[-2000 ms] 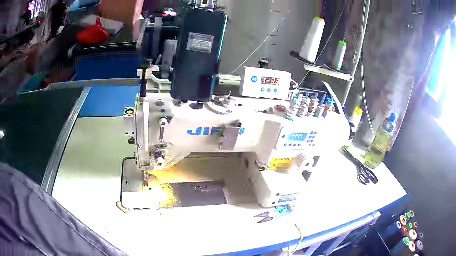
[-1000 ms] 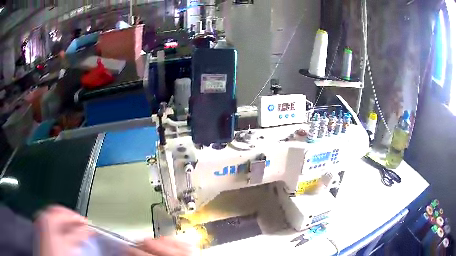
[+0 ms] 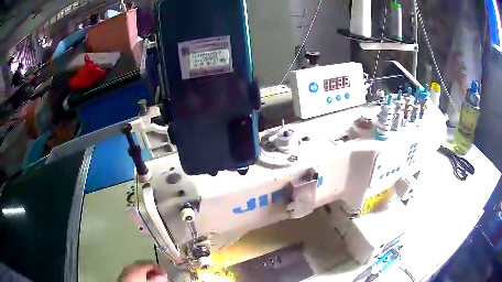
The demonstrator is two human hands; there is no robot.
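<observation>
The white sewing machine with blue lettering fills the middle. Its needle and presser foot area is under yellow light near the bottom edge. The dark bed cover lies under the arm. One hand, seemingly my left hand, shows at the bottom edge, left of the needle; it is cut off and blurred, and what it holds is hidden. My right hand is not in view. Blue thread snips lie right of the bed.
A dark teal slab stands above the head. Behind are a control box and thread cones. Small bobbin-like pieces line the head's top. Black-handled shears and a yellowish bottle are far right. A dark green surface is at left.
The view has moved closer to the machine. Two blurred hands came in at the bottom left with something pale; now only part of one hand shows, left of the needle.
</observation>
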